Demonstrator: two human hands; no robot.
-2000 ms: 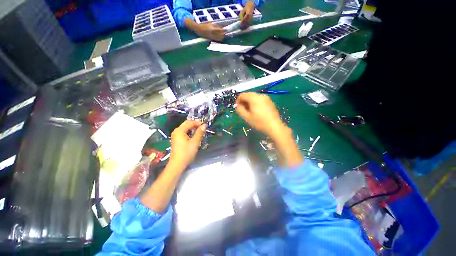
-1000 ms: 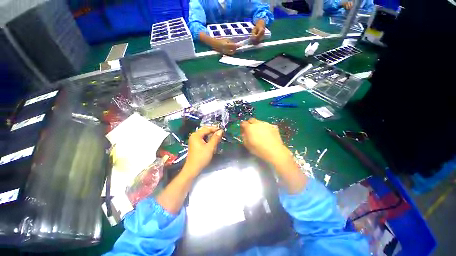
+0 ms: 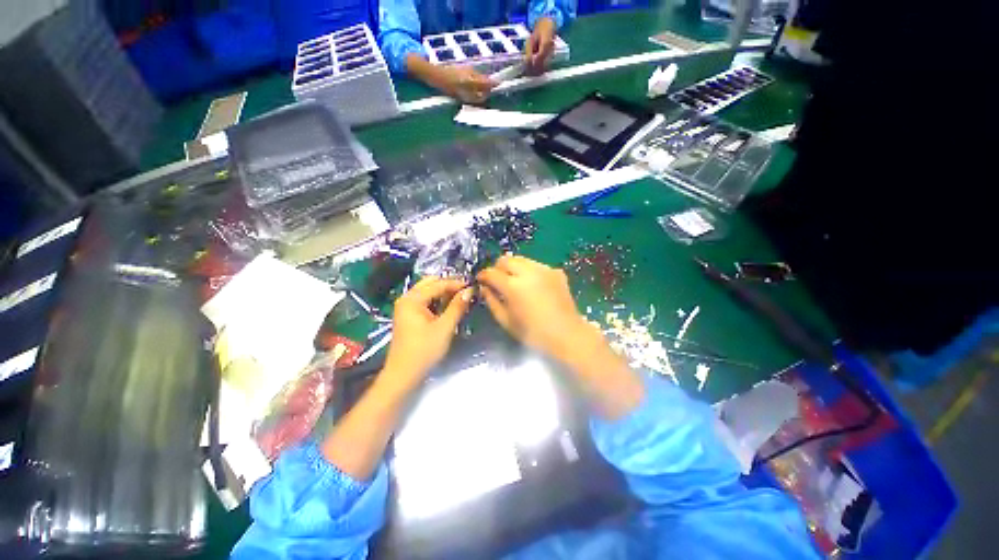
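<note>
My left hand [image 3: 425,319] and my right hand [image 3: 534,303] meet fingertip to fingertip at the middle of the bench. A small dark part [image 3: 472,287] shows between the fingertips; its details are too small to tell. A heap of tiny black parts [image 3: 504,228] lies just beyond the hands, with a crumpled clear plastic bag [image 3: 444,254] at its left. Tiny red-brown parts [image 3: 600,266] are scattered to the right. White and cream scraps [image 3: 641,341] lie nearer, right of my right hand. The black tray [image 3: 570,481] with bright white glare is below my forearms.
Blue-handled tool [image 3: 603,205] lies beyond the parts. Stacked clear trays [image 3: 296,159] and paper sheets [image 3: 268,306] are at left. A dark corded tool [image 3: 772,312] and a blue scrap bin [image 3: 915,470] are at right. Another person's hands [image 3: 469,83] work across the bench.
My right hand has come back from the black heap to my left hand, and the fingertips now meet. The red-brown patch and cream scraps are more uncovered. The view has also shifted slightly.
</note>
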